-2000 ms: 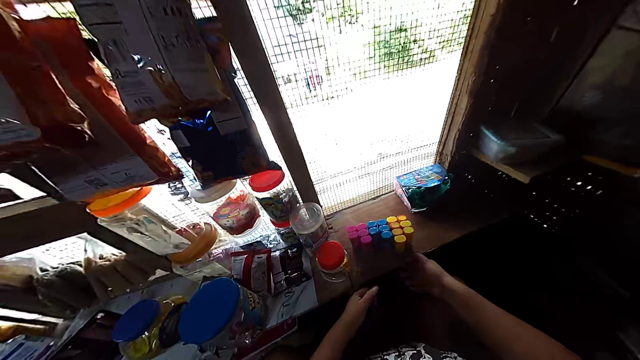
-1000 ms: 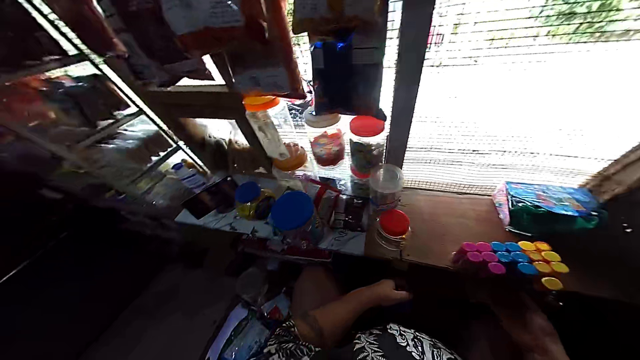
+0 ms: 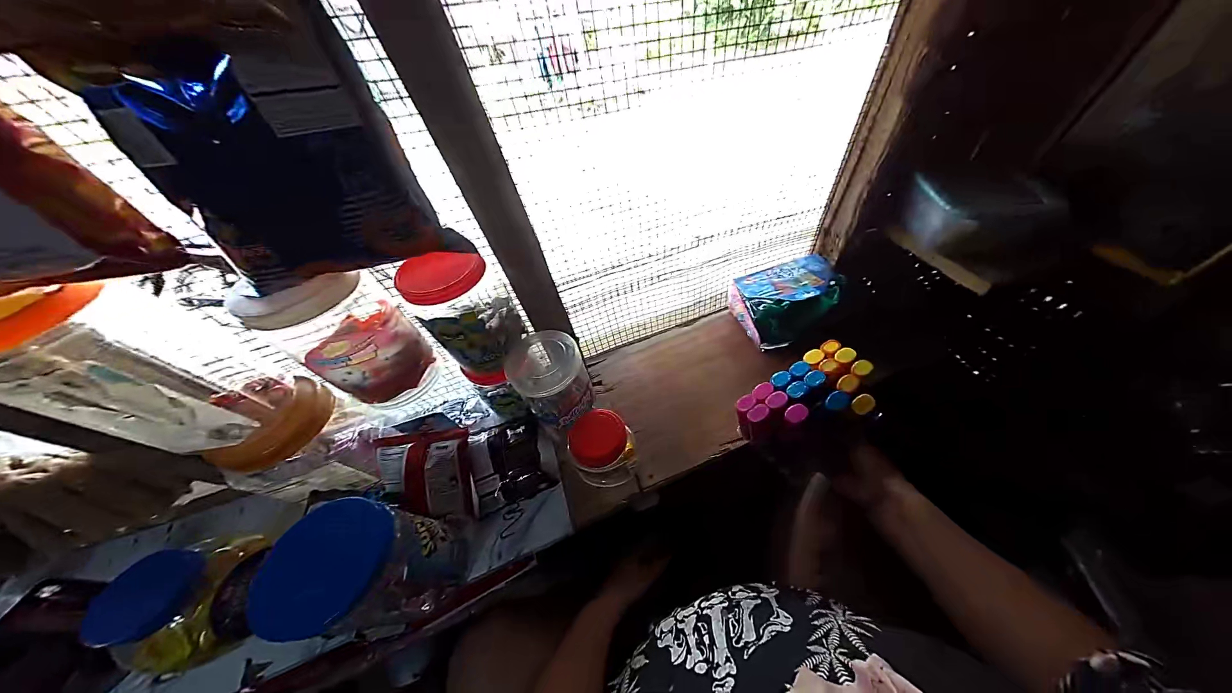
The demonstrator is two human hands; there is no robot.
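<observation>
Several small tubes with pink, blue, yellow and orange caps (image 3: 804,385) stand in a tight cluster at the right part of the wooden ledge. My right hand (image 3: 871,474) is at the near side of the cluster, in deep shadow; whether its fingers grip the tubes cannot be told. Low in the middle, in the dark below the ledge, is my left hand (image 3: 640,568), with its fingers hard to see. Closest above it on the ledge stands a small clear jar with a red lid (image 3: 599,443).
Clear jars with blue lids (image 3: 322,568), a red-lidded jar (image 3: 441,279) and packets (image 3: 428,472) crowd the left. Large foil bags (image 3: 289,144) hang above them. A blue-topped plastic pack (image 3: 784,294) sits in the ledge's far corner, beside the wire mesh window (image 3: 664,173).
The view has swung left and back again. The left hand, plainly lit below the red-lidded jar a second ago, is now in shadow. The right hand remains near the capped tubes.
</observation>
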